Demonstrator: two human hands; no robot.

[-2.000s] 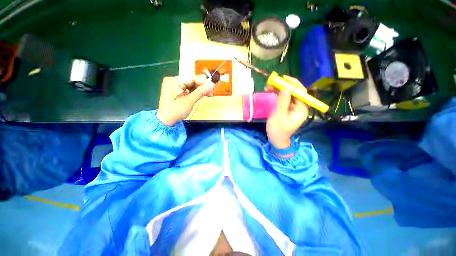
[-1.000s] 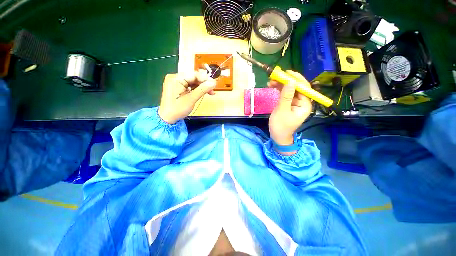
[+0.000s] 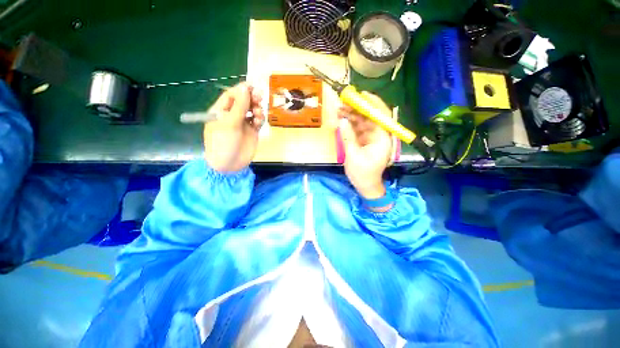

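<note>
The orange-brown square fixture [image 3: 276, 119] lies on the pale work board [image 3: 266, 51]. A dark round workpiece [image 3: 297, 100] with bright parts at its sides sits at the fixture's centre. My left hand [image 3: 232, 129] is left of the fixture, closed around a thin whitish stick [image 3: 197, 117] that points left; it may be tweezers. My right hand [image 3: 368, 139] grips the yellow handle of the soldering iron [image 3: 378, 113], right of the fixture. The iron's tip points up and left, off the workpiece. Solder wire [image 3: 197, 81] runs from the spool [image 3: 111, 94] towards my left fingers.
A black fume fan [image 3: 318, 26] and a round pot [image 3: 370, 62] with silvery bits stand beyond the fixture. The blue soldering station [image 3: 440, 75], yellow-faced holder [image 3: 491, 90] and second fan [image 3: 561, 102] are at right. A pink pad [image 3: 341, 146] is partly hidden by my right hand.
My left hand has moved left off the fixture, and the whitish stick now shows on its left side. My right hand has shifted left with the iron and covers most of the pink pad.
</note>
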